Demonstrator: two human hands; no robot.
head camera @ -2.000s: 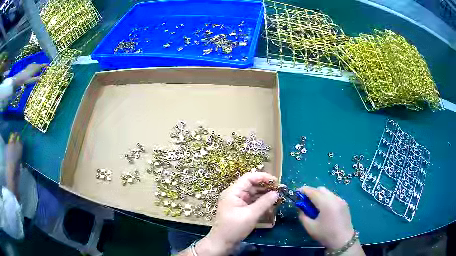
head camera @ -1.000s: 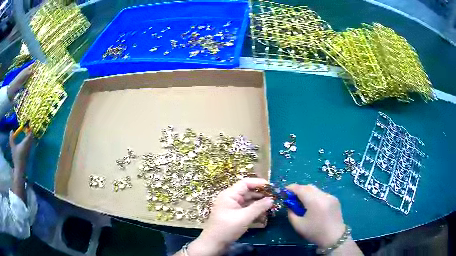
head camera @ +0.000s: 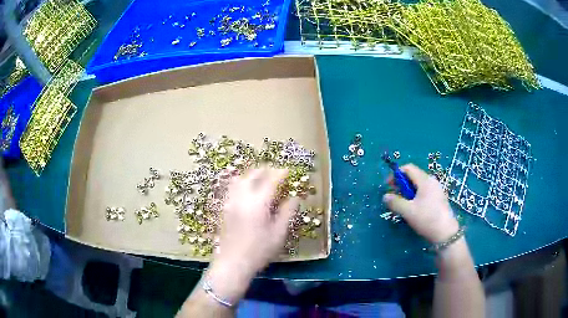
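Observation:
My left hand (head camera: 252, 211) is over the pile of small plated pieces (head camera: 199, 186) in the cardboard tray (head camera: 156, 124). It is blurred, and whether it holds a piece cannot be told. My right hand (head camera: 423, 202) holds the blue-handled flush cutters (head camera: 403, 181) above the green bench, their dark jaws pointing up and left. Loose pieces lie on the bench near the right hand, partly under it, and a small cluster (head camera: 354, 150) lies between the tray and the cutters.
The silver sprue frame (head camera: 492, 168) lies right of my right hand. Gold sprue frames (head camera: 467, 46) are stacked at top right, with more at far left (head camera: 50, 121). The blue plastic bin (head camera: 187, 31) stands behind the tray. A light sleeve (head camera: 22, 245) shows at far left.
My left hand has moved left from the cutters to over the pile in the tray. My right hand has moved up and right with the cutters. The neighbour's hands have left the view.

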